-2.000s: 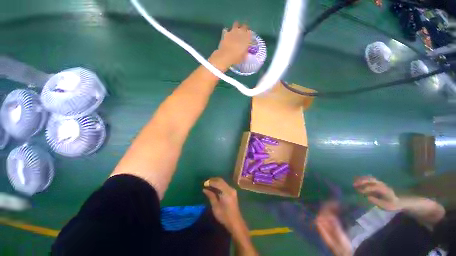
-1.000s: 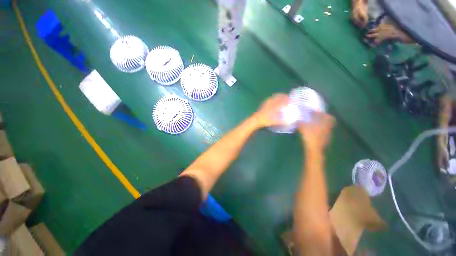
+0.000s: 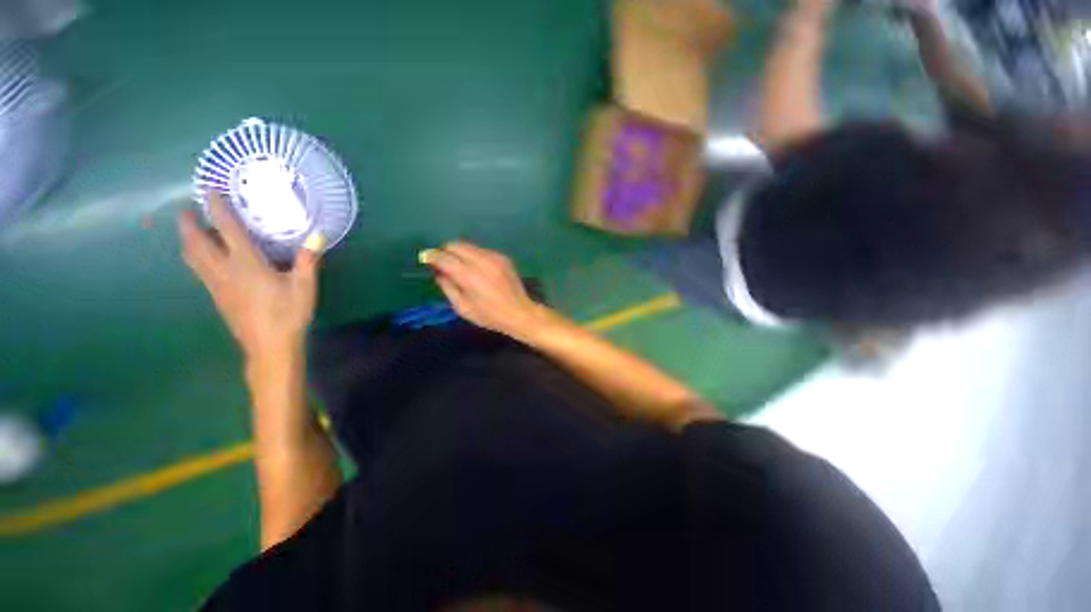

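A white round slotted fan housing (image 3: 329, 197) lies on the green surface at the left, its pale solid centre facing up. My left hand (image 3: 257, 287) holds its near rim, fingers on the left side and yellow-capped thumb at the lower right. My right hand (image 3: 479, 287) is apart from the housing, to its right and close to my body, with thumb and fingers together and a yellow cap on a fingertip. A faint thin dark line shows by its fingertips; blur hides whether it is a tool.
An open cardboard carton (image 3: 593, 179) with purple cells (image 3: 640, 173) stands at the upper right. Another person's dark-haired head (image 3: 885, 227) and forearm (image 3: 796, 78) are beside it. More slotted housings (image 3: 24, 132) are cut off at the left edge. A yellow line (image 3: 156, 481) runs along the near side.
The view has swung round. One second ago both hands were together at a housing; now my left hand is on a housing and my right hand is away from it, near my body.
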